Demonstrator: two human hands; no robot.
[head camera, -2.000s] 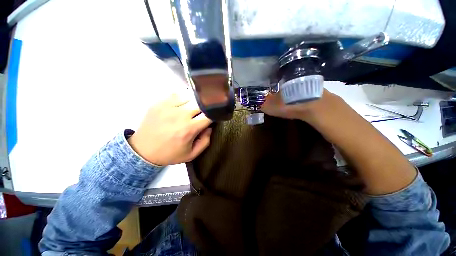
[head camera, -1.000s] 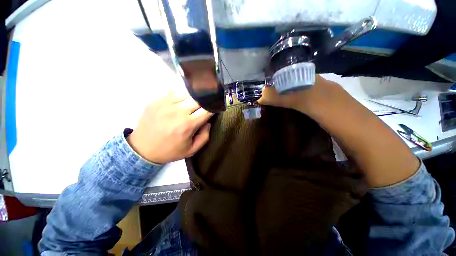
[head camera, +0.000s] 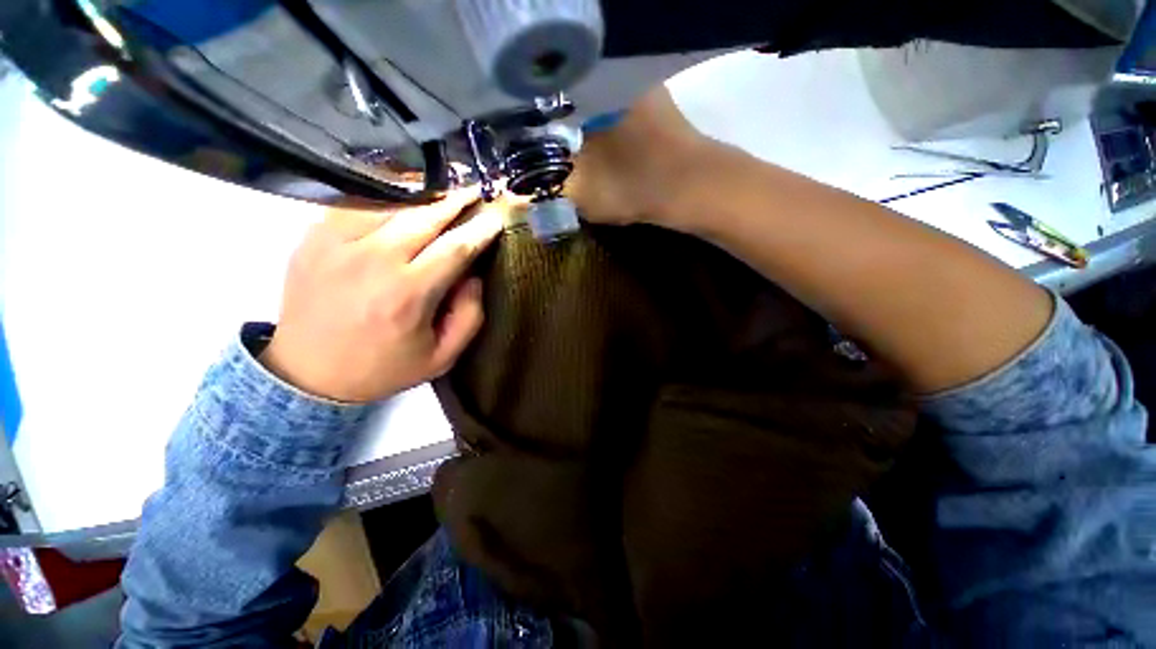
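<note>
The dark brown garment body (head camera: 735, 469) runs from under the needle area down over the table edge into my lap and looks olive near the lamp. My left hand (head camera: 380, 298) lies at the left of the needle area, its fingertips at the cloth's upper left edge. My right hand (head camera: 634, 171) is at the right of the needle area, on the cloth's upper edge, its fingertips partly hidden behind machine parts. The tension dial (head camera: 530, 44) is above. The presser foot and needle point cannot be made out.
The machine head (head camera: 418, 76) hangs over the top. Tweezers (head camera: 976, 167) and yellow-handled snips (head camera: 1040, 235) lie at the right. A dark cloth strip (head camera: 837, 23) drapes over the arm. A ruler strip (head camera: 399, 482) runs along the front edge.
The view has moved closer and tilted, so the dial and take-up guard sit higher and further left. Both hands stay beside the needle area with the cloth.
</note>
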